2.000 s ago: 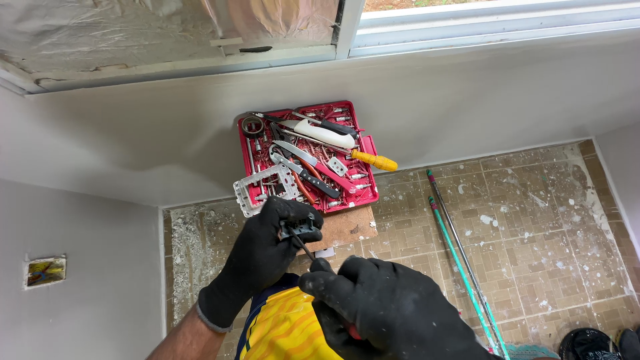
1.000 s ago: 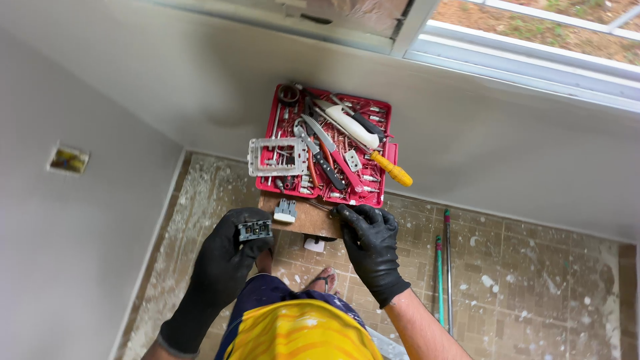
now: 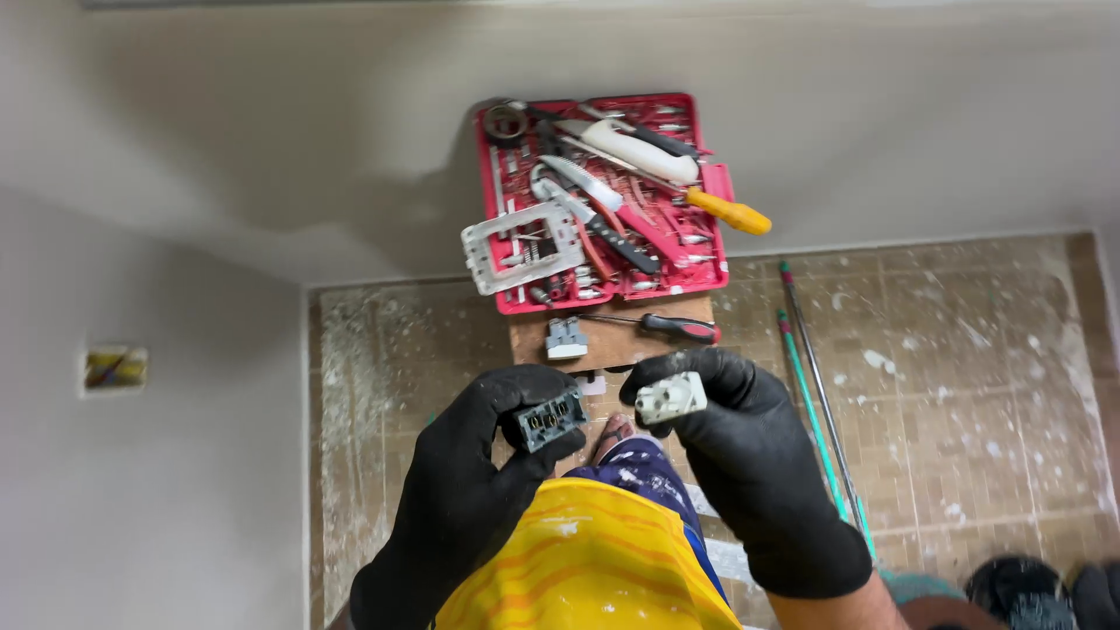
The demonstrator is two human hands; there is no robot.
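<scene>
My left hand, in a black glove, grips a dark grey electrical module with brass contacts showing in its open side. Between the gloved fingers of my right hand is a white plastic module piece with round recesses, held apart from the grey one. Beyond them, on a wooden board, lie a grey-and-white module and a screwdriver with a black and red handle. A white mounting frame rests on the near left corner of the red tool case.
The case holds bits, a serrated knife, a white-handled tool, a yellow-handled screwdriver and a tape roll. Poles lie on the right floor. A wall box is at left; dark shoes stand lower right.
My right hand held a screwdriver at the module two seconds ago; that hand reached to the board one second ago. Now the screwdriver lies there and the hand holds the white piece.
</scene>
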